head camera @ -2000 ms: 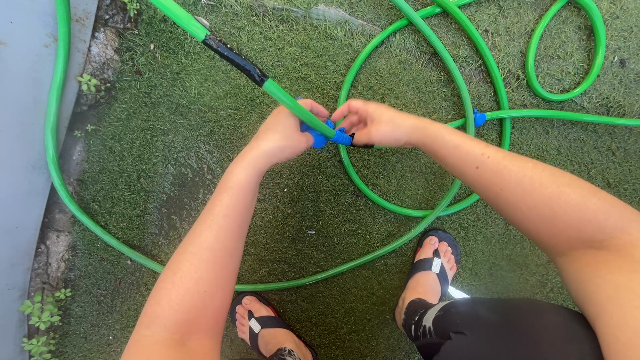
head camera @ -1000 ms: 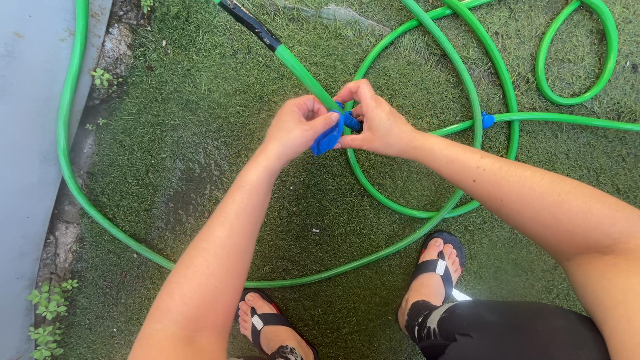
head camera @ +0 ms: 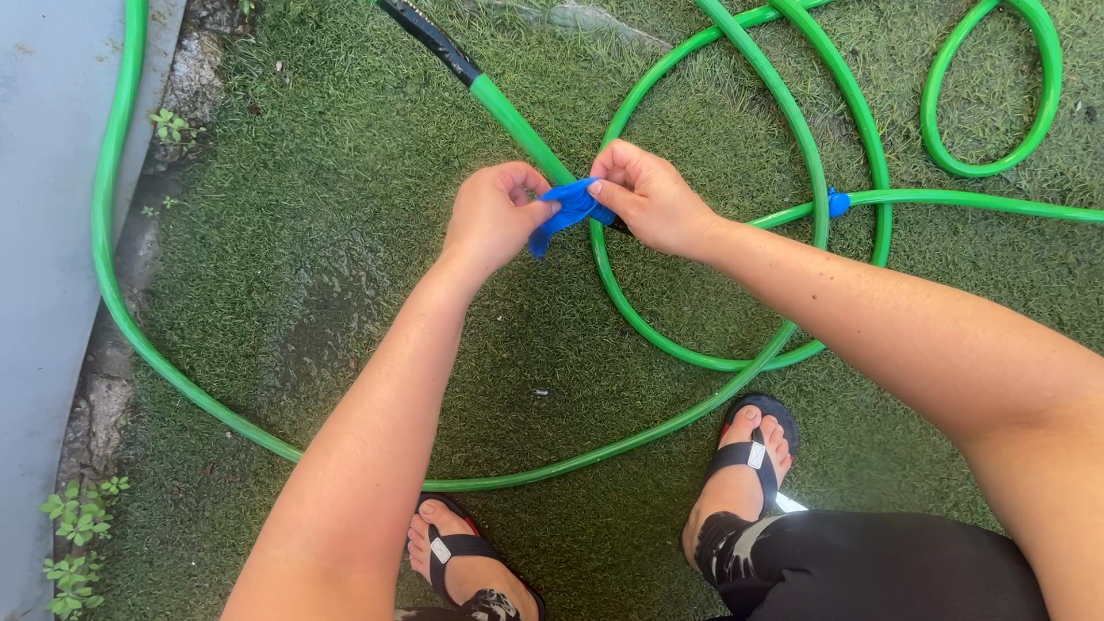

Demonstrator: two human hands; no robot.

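Between my hands, a strip of thin blue material (head camera: 562, 216) lies at a green garden hose (head camera: 517, 128), with one end hanging free. My left hand (head camera: 496, 216) pinches the strip between thumb and fingers. Thumb and fingers of my right hand (head camera: 647, 197) grip the strip's other side, close against the hose. Black tape (head camera: 435, 41) wraps the hose farther up, and a bit of black shows just under my right hand. Another blue piece (head camera: 837, 203) sits around the hose at the right.
Loops of the green hose (head camera: 634, 315) lie on artificial grass (head camera: 345, 328), and one stretch curves in front of my feet in sandals (head camera: 466, 545). A smaller loop (head camera: 927, 103) is at the upper right. Along the left runs a grey panel (head camera: 52, 259) beside a rough stone edge (head camera: 102, 414) with small plants.
The blue material, bunched at the hose in the earlier frames, is now drawn out between my hands with an end hanging down. The hose being worked on has shifted its angle slightly.
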